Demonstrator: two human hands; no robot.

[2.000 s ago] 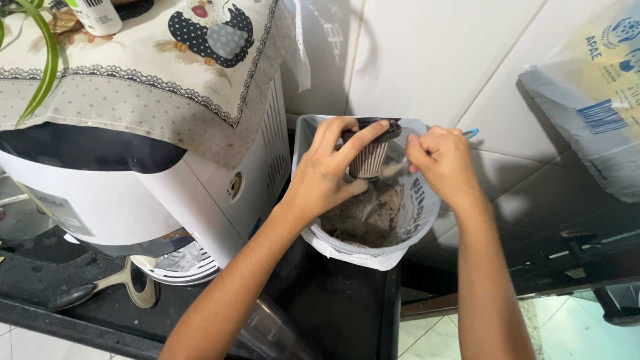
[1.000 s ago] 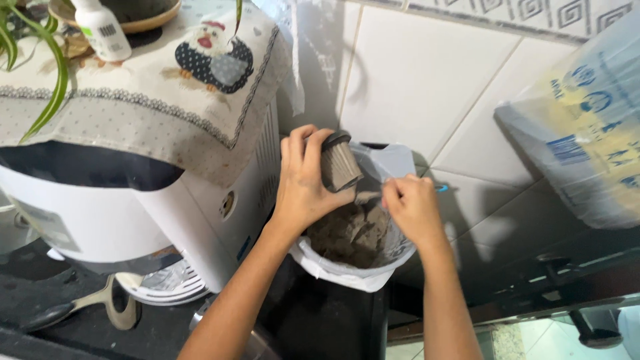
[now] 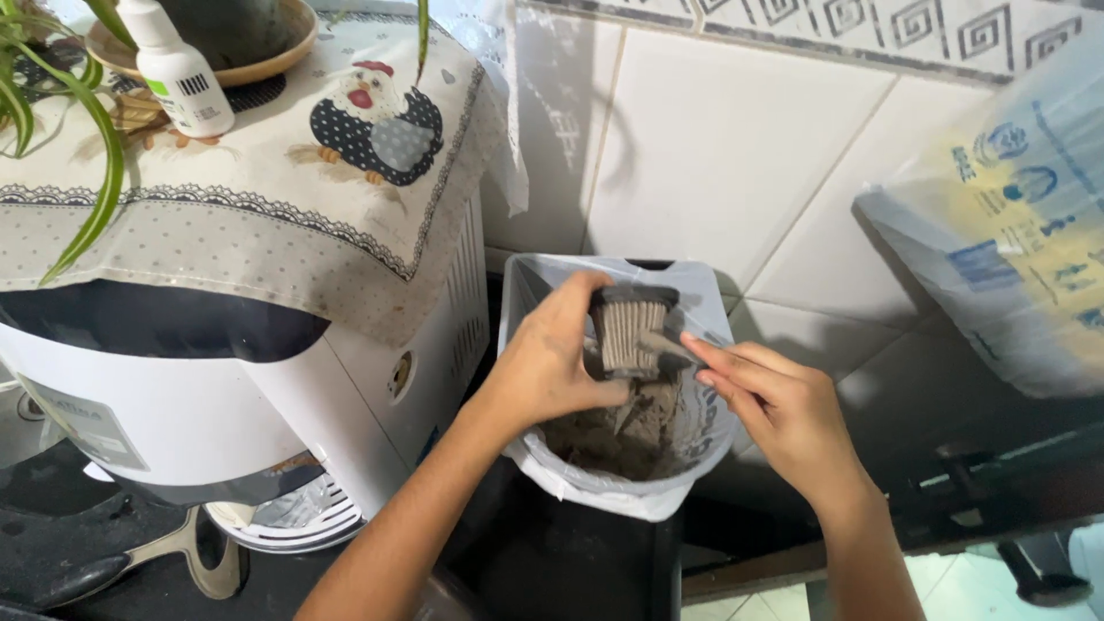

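Note:
My left hand [image 3: 556,358] grips a pleated vacuum filter [image 3: 628,336] by its dark rim and its lower end, over a bin [image 3: 526,289] lined with a plastic bag. Between the fingertips of my right hand [image 3: 768,392] is a small brush-like tool [image 3: 664,347], blurred, its tip at the filter's pleats. What kind of tool it is cannot be told for certain. Grey-brown dust and debris [image 3: 621,440] lie in the bin below the filter.
A white countertop appliance [image 3: 198,397] under a hen-print cloth [image 3: 259,172] stands left of the bin, with a white bottle [image 3: 181,78] and a potted plant on top. A metal-and-black utensil [image 3: 185,552] lies at lower left. A plastic bag [image 3: 1009,241] hangs at right, before the tiled wall [image 3: 733,155].
The filter, tilted one second ago, is now more upright in my left hand. My right hand has brought the tool against its pleats. The view has shifted somewhat.

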